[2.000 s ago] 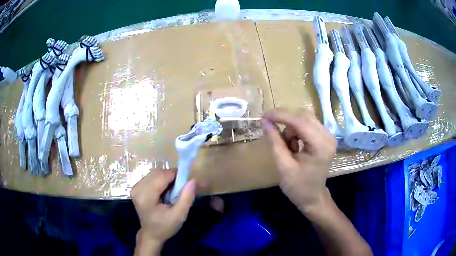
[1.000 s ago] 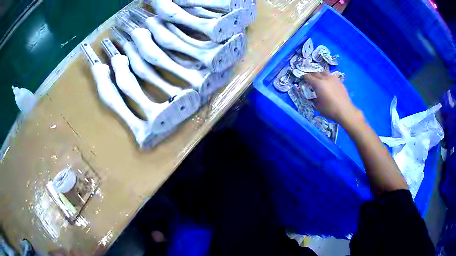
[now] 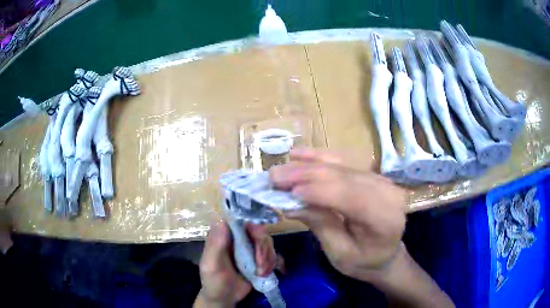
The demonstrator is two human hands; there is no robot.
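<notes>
My left hand [image 3: 226, 264] grips the shank of a white-grey skeleton leg [image 3: 244, 249], its foot end up and its squared end pointing down toward me. My right hand [image 3: 341, 207] holds a grey-white foot piece [image 3: 256, 183] by its near end, over the foot end of the leg. The two overlap, and a dark gap shows between them. My right fingers hide part of the piece. Behind them, the small white oval glue dish [image 3: 274, 141] sits on the glue board [image 3: 247, 139], with a thin pale stick [image 3: 292, 136] across the dish.
Assembled legs [image 3: 87, 129] with black-lined toes lie at the left. Unassembled legs [image 3: 381, 102] lie at the right, flat ends toward me. A white glue bottle [image 3: 273, 27] stands at the far edge, another white tip [image 3: 29, 106] at far left. A blue bin [image 3: 476, 252] holds foot pieces [image 3: 515, 225].
The view has swung back from the bin to the bench. My right hand has left the bin and now holds a foot piece at the leg. The stick is out of my hand, across the dish.
</notes>
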